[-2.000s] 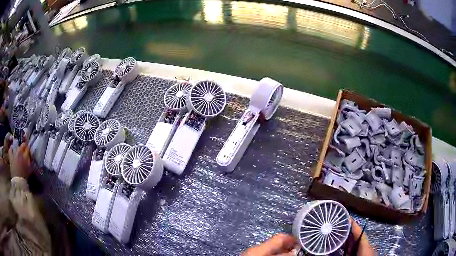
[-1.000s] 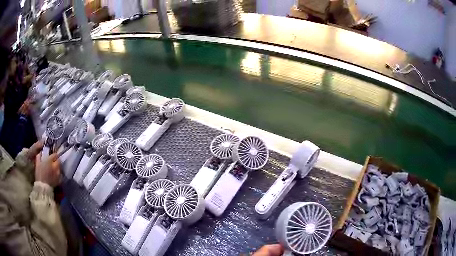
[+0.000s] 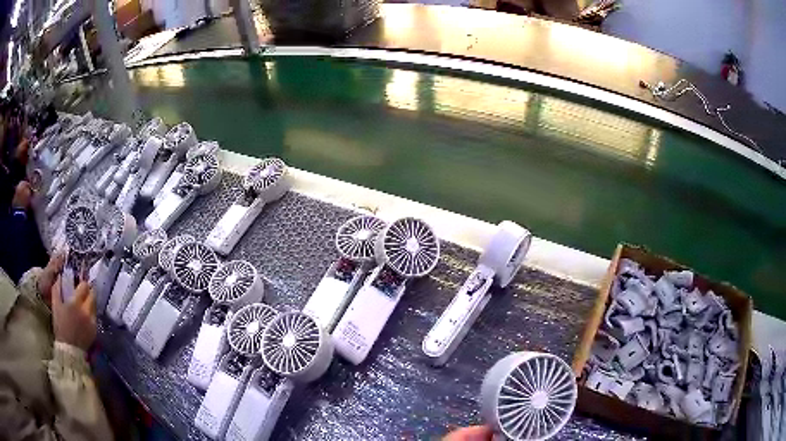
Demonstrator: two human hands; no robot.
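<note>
A pale grey-white handheld fan (image 3: 528,398) is at the bottom edge, its round spoked grille towards me and its lower part cut off. My left hand (image 3: 470,433) shows only as fingertips at the fan's left side, holding it; the rest is outside the picture. My right hand is not in view. An open cardboard box (image 3: 595,332) at the right holds a heap of small curved grey-white neck pieces (image 3: 668,332). A fan with a narrow open handle (image 3: 457,323) lies on the bubble wrap (image 3: 379,398), its head turned sideways.
Two fans (image 3: 371,314) lie side by side left of the open-handled one. More fans (image 3: 194,267) lie in rows and overlapping at left, beside a co-worker's hands (image 3: 73,310). A green belt (image 3: 345,129) with a pale rail runs beyond. Pale pieces (image 3: 767,396) stand at far right.
The view has tilted up since the oldest frame, so the bench sits lower and more background shows. My right hand, seen at the fan's right side two seconds ago, is out of the picture.
</note>
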